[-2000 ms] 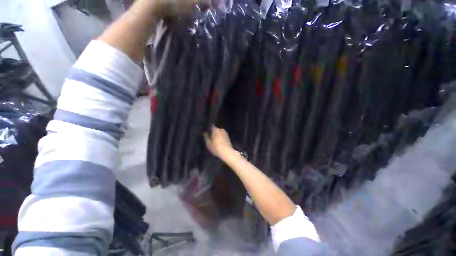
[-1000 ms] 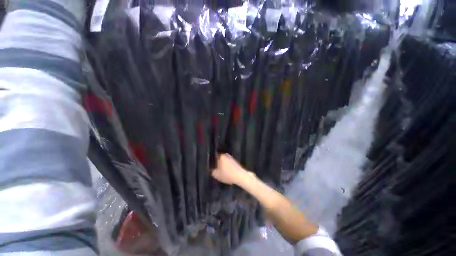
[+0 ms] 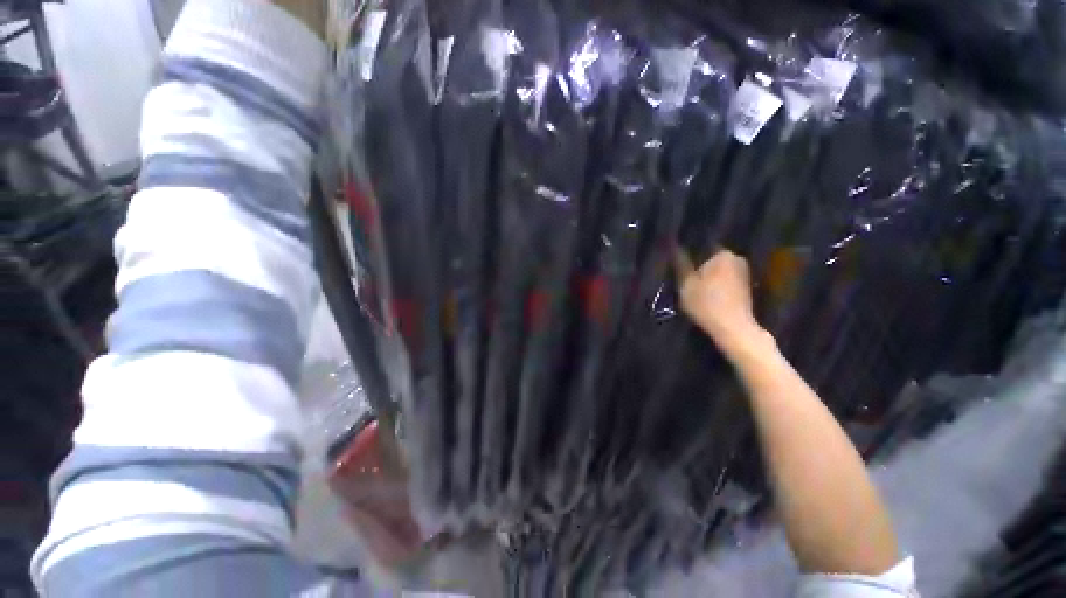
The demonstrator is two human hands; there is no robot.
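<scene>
Long dark bagged garments (image 3: pixel 503 245) hang side by side in front of me, in shiny clear film, with red and orange marks at mid-height. White tags (image 3: pixel 754 111) show near their tops. My right hand (image 3: pixel 715 290) is at the garments right of centre, its fingers bent and one finger pointing at the film; whether it grips a garment cannot be told. My left arm reaches up along the left side, and my left hand is cut off by the top edge. The garments' hangers are not visible.
A red object (image 3: pixel 376 485) is low behind the garments' left edge. Dark goods (image 3: pixel 70 251) and a dark frame are at the far left. Pale floor (image 3: pixel 976 438) shows at lower right, with more dark garments (image 3: pixel 1023 549) at the right edge.
My right hand has moved right and up along the row. The view has shifted, and my left sleeve lies further into the picture than one second ago.
</scene>
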